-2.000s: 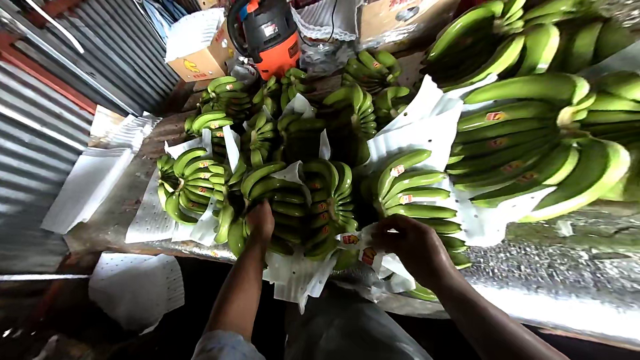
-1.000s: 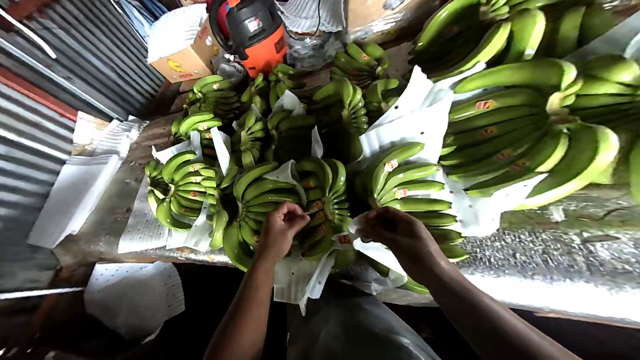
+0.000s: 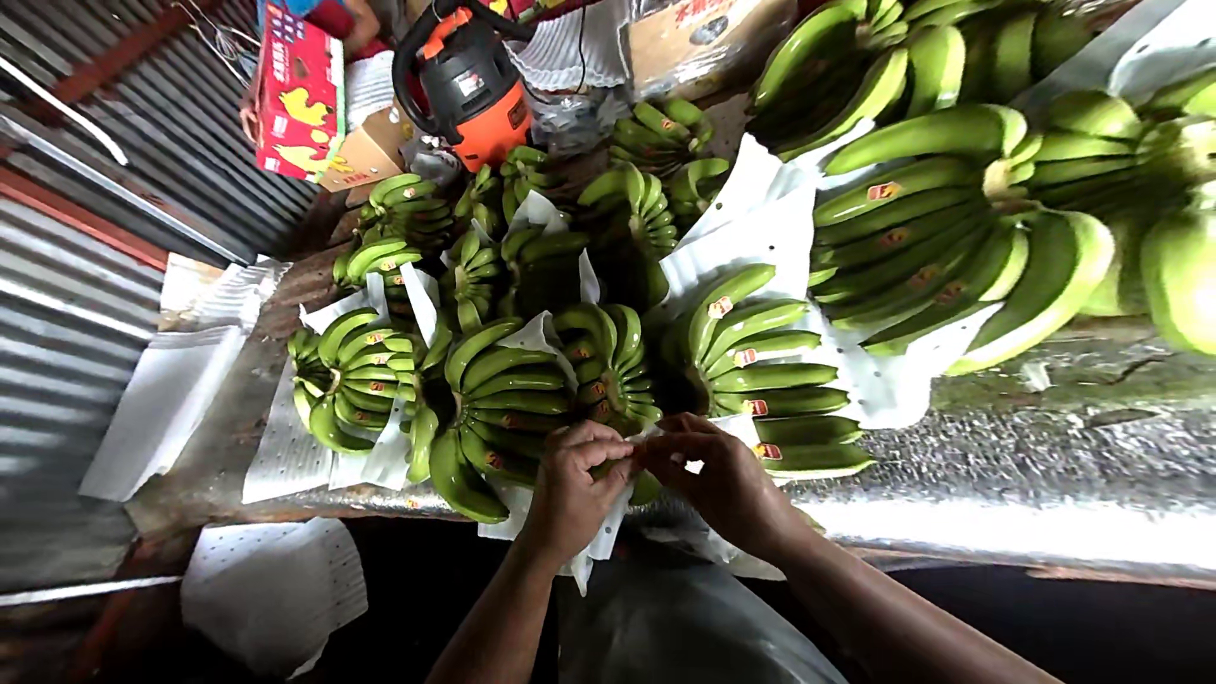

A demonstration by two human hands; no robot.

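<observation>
Several hands of green bananas lie on white foam sheets on a wet bench. My left hand (image 3: 587, 480) and my right hand (image 3: 708, 475) meet by their fingertips over the front edge, pinching something too small to make out. Under them is a banana hand (image 3: 613, 366) with small red stickers. Left of it lies another banana hand (image 3: 508, 404), a foam flap (image 3: 546, 337) at its top. Close to my right hand rests a stickered banana hand (image 3: 769, 380). A foam sheet (image 3: 741, 228) runs between it and the large banana hand (image 3: 959, 228) on the right.
Behind the fruit stand a black and orange shop vacuum (image 3: 475, 90) and cardboard boxes (image 3: 703, 43). A person's arm (image 3: 361, 24) shows by a red printed carton (image 3: 302, 95). Stacked foam sheets (image 3: 171, 408) lie at left; another sheet (image 3: 275, 594) hangs below the bench edge (image 3: 1026, 551).
My hands, apart in both earlier frames, have come together at the fingertips. A red printed carton and a person's arm have appeared at the upper left.
</observation>
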